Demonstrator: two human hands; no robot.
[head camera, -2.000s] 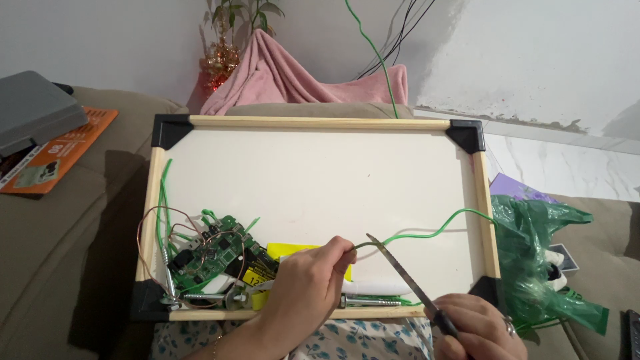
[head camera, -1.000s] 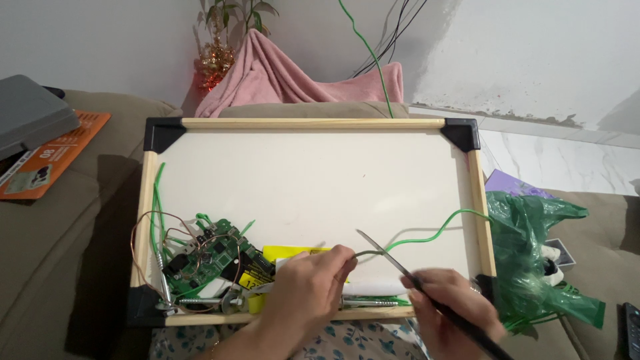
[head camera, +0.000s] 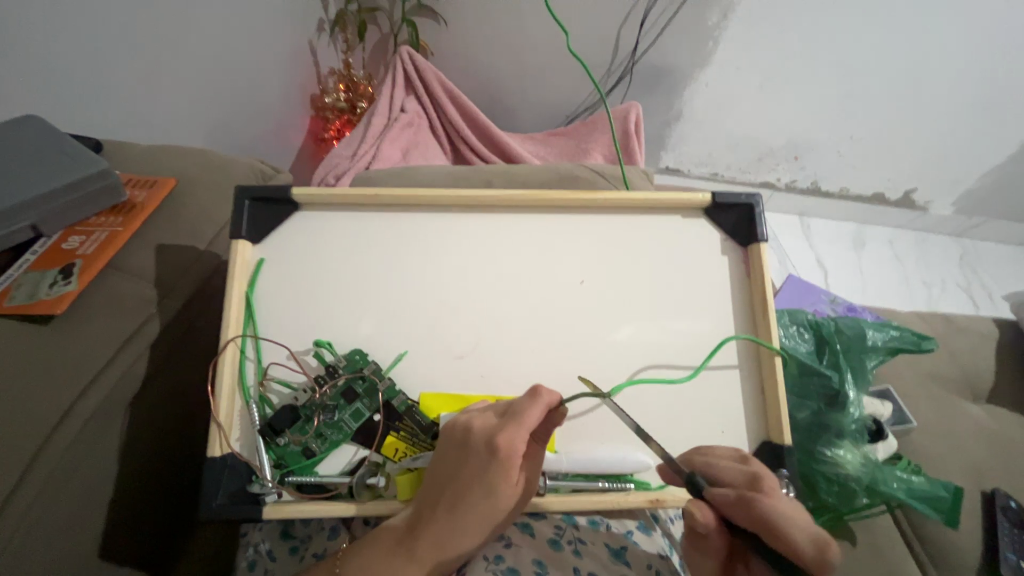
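Observation:
My left hand (head camera: 496, 456) pinches the dark end of a green insulated wire (head camera: 680, 378) between thumb and forefinger, above the lower part of a white board framed in wood (head camera: 504, 280). In my right hand (head camera: 744, 504) is a black-handled knife (head camera: 640, 432), its narrow, stained blade lying across the wire just right of my left fingertips. From there the wire runs right over the frame toward a green plastic bag. Left of my left hand lie a green circuit board (head camera: 340, 408), thin copper wire (head camera: 212, 384) and long screws (head camera: 260, 448). A yellow item (head camera: 460, 402) is partly hidden behind my left hand.
The framed board has black corner pieces (head camera: 740, 216) and rests over my lap. A green plastic bag (head camera: 840, 400) lies on the sofa at the right. On the left are a grey case (head camera: 52, 180) and an orange printed package (head camera: 120, 240). Behind is a pink blanket (head camera: 480, 132).
The knife in my right hand has changed its angle and shifted a little along the wire. My left hand keeps its pinch on the wire.

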